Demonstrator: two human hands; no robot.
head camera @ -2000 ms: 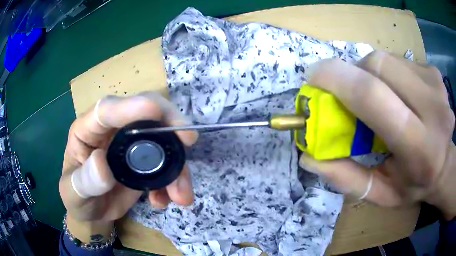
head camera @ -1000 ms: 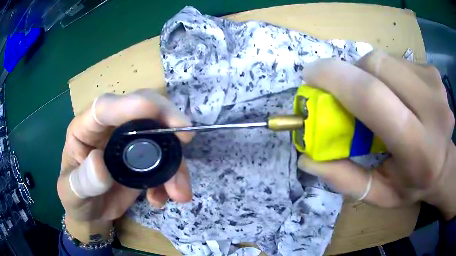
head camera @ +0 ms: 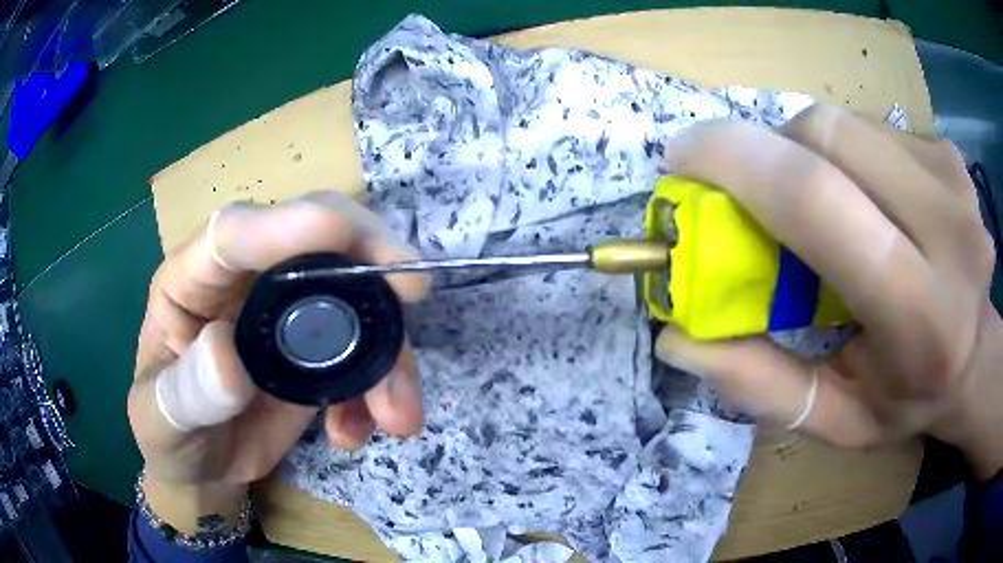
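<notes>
My left hand (head camera: pixel 198 341), with finger cots on its fingers, holds the round black part (head camera: pixel 262 343) by its edge, face up to the camera. Its flat silver centre (head camera: pixel 318 331) shows. My right hand (head camera: pixel 869 275) grips the thick yellow handle (head camera: pixel 720 264) with a blue band. A brass collar (head camera: pixel 629 257) joins it to a thin straight silver shaft (head camera: pixel 495 262). The shaft points left, and its tip lies over the upper face of the black part, above the silver centre. Whether the tip touches cannot be told for certain.
A crumpled white cloth (head camera: pixel 517 407) with dark specks lies under both hands on a tan board (head camera: pixel 258 165). The board rests on a green surface (head camera: pixel 99 242). A blue object (head camera: pixel 46 105) and clear plastic are at the upper left. Dark patterned material is at the left edge.
The shaft and yellow handle have shifted slightly up and tilt a little differently. The black part has moved slightly within the left-hand area. Both holds are unchanged.
</notes>
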